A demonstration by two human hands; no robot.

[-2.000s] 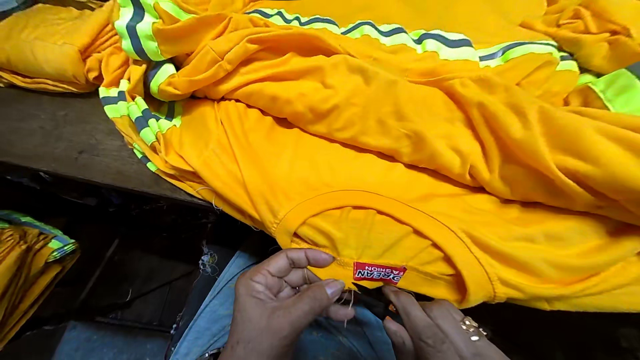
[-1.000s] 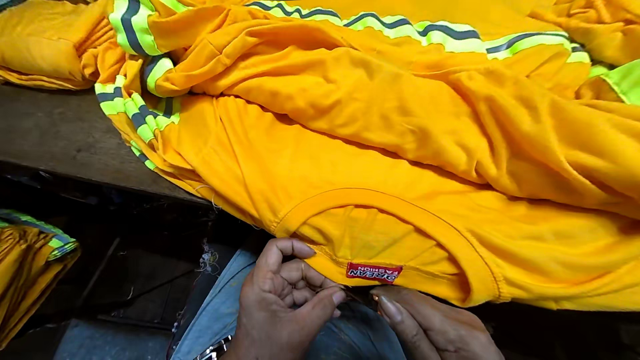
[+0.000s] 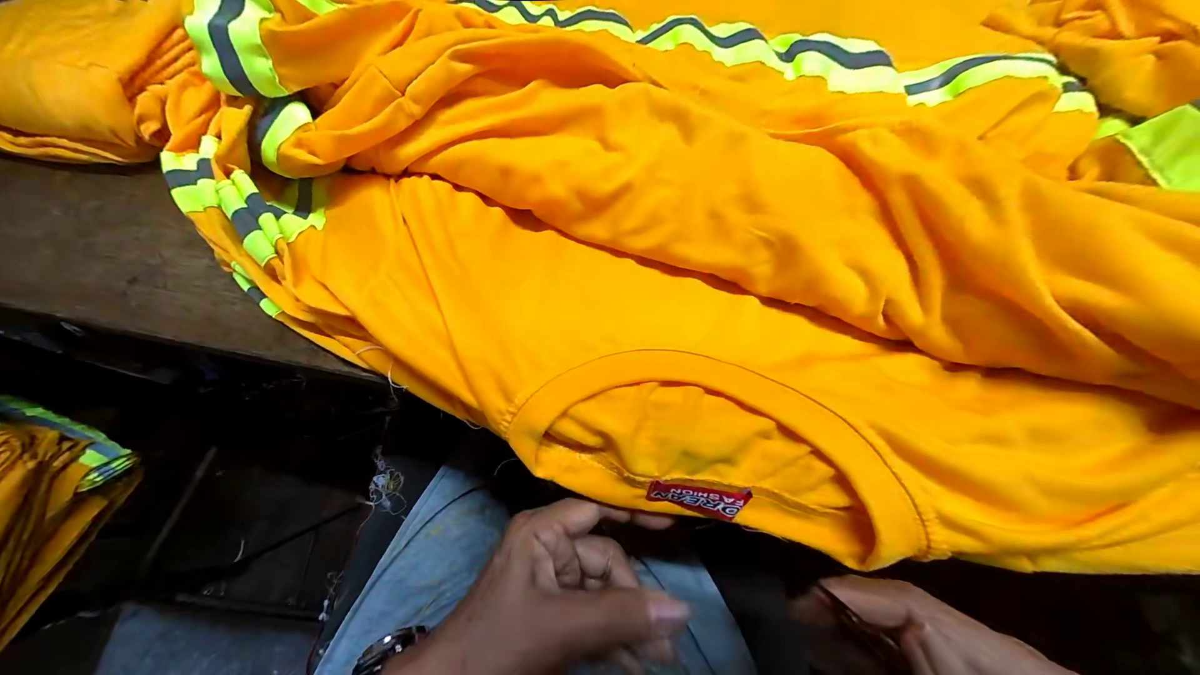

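Observation:
An orange crew-neck shirt (image 3: 600,309) lies over the edge of the work table, its ribbed collar towards me and a red neck label (image 3: 699,500) inside the back of the neck. Just below that label is my left hand (image 3: 562,591), its fingertips touching or tucked under the collar's lower edge and its thumb apart. My right hand (image 3: 900,619) is lower right, off the cloth, with fingers curled around a small dark object, partly blurred, whose kind I cannot tell. Lime reflective bands with grey stripes (image 3: 741,42) cross the garment's far part.
Folded orange garments (image 3: 75,80) lie on the wooden table (image 3: 141,253) at upper left. Another stack of orange garments with lime trim (image 3: 56,516) is low at the left. Loose threads (image 3: 386,483) hang near the table edge, above my jeans-clad legs (image 3: 441,553).
My right hand has moved away from the neck label, down and to the right, with the dark object. The left thumb has come away from the collar edge, where both hands met before.

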